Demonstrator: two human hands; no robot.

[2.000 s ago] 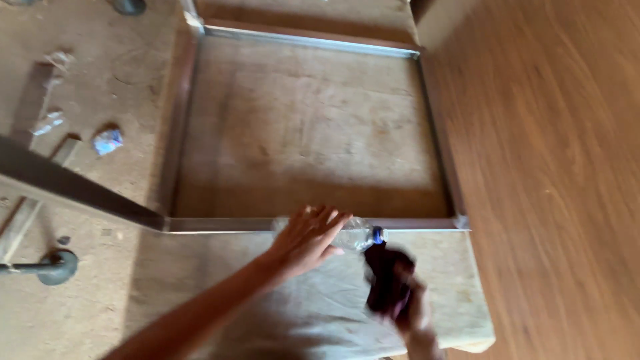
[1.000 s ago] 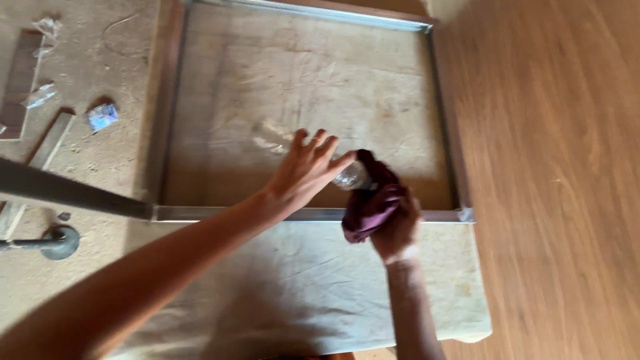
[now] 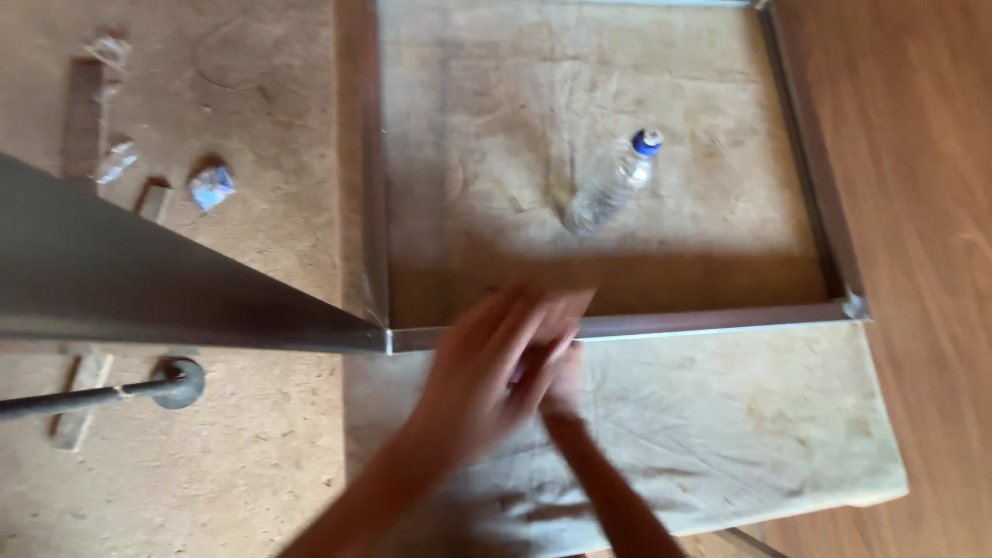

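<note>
My left hand (image 3: 496, 356) and my right hand (image 3: 564, 380) are pressed together over the near bar of a metal frame (image 3: 721, 318), both blurred. Between them shows a small bit of dark purple cloth (image 3: 518, 375), mostly hidden by the fingers. A clear plastic bottle (image 3: 608, 190) with a blue cap stands or lies inside the frame, beyond my hands and touched by neither; its exact pose is hard to tell. Under the frame is a surface covered with a stained, pale cloth (image 3: 744, 418).
A wide dark metal bar (image 3: 155, 271) runs from the left edge to the frame's near left corner. A brown wood-grain panel (image 3: 922, 232) borders the right side. On the floor at left are a crumpled plastic wrapper (image 3: 211, 187), wood pieces and a metal rod with a round base (image 3: 180, 383).
The bottle, earlier between my hands, has been let go inside the frame. My hands have come together nearer to me, with the purple cloth now mostly hidden between them.
</note>
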